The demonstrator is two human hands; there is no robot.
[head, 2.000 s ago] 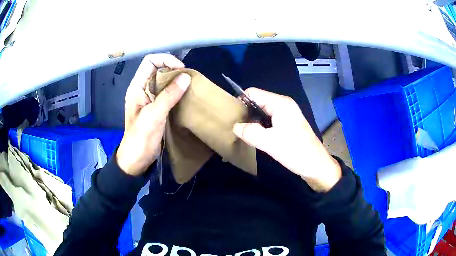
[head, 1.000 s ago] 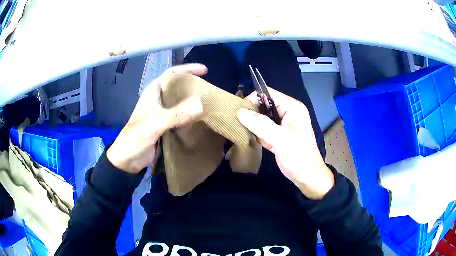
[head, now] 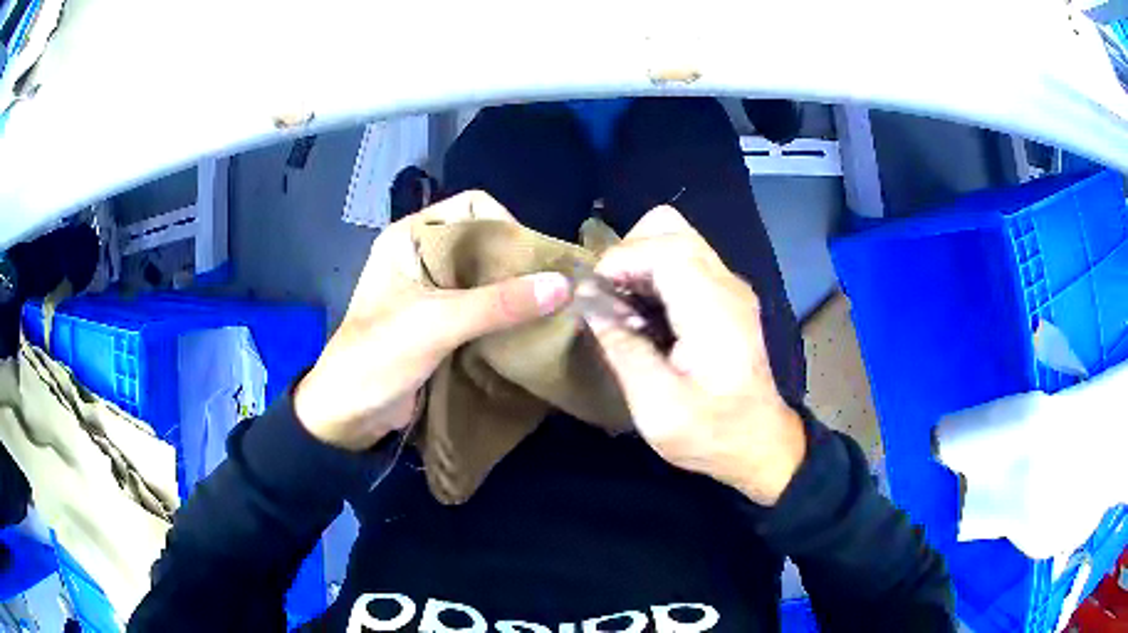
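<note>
A tan-brown fabric piece (head: 526,346) is folded and bunched between my hands above my lap. My left hand (head: 414,322) grips its left part, with the thumb lying on top and pointing right. My right hand (head: 699,352) is close to the left thumb tip at the fabric's upper edge. The dark thread snips (head: 652,319) are held in my right hand, mostly hidden by the fingers; the blades are blurred at the fabric edge. Thin loose threads hang at the fabric's lower left.
The white table's edge (head: 495,111) curves across the top, with small brown tape scraps. A blue bin (head: 915,371) with white material (head: 1021,470) stands at right. Another blue bin (head: 105,346) with khaki fabric (head: 93,439) stands at left.
My hands have come together at the fabric's upper edge. The snips, earlier pointing up and clear of the cloth, are now turned toward the edge. The fabric is more bunched.
</note>
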